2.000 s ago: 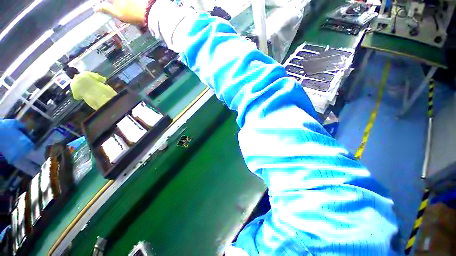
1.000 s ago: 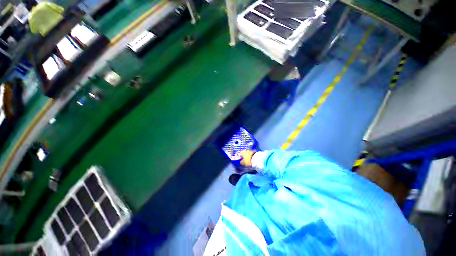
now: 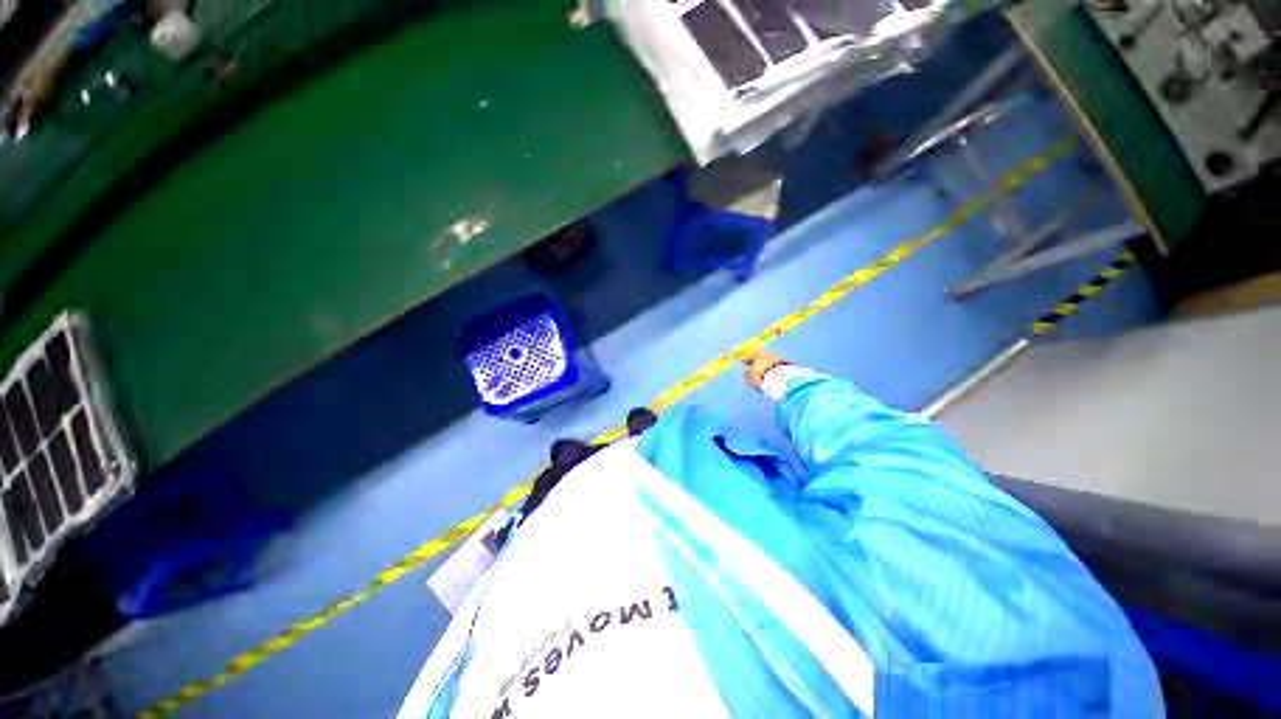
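Note:
My right hand (image 3: 763, 368) shows small at the end of the blue sleeve, right of my body over the blue floor. No object shows in it, but its fingers are too small to read. My left hand is not in view. A blue plastic stool (image 3: 527, 358) with a perforated top stands in front of me, by the bench edge. Part of a white printed sheet (image 3: 467, 565) shows at the left side of my body. What holds it is hidden.
The green-matted bench (image 3: 323, 211) runs across the upper left. White component trays with dark parts lie at its upper end (image 3: 759, 56) and far left (image 3: 49, 450). Another blue stool (image 3: 719, 239) is under the bench edge. A grey surface (image 3: 1124, 436) is at right.
The view has turned down towards the floor. My right arm has come down from its raised reach. My hand, in front of the stool's top a second ago, is now to its right.

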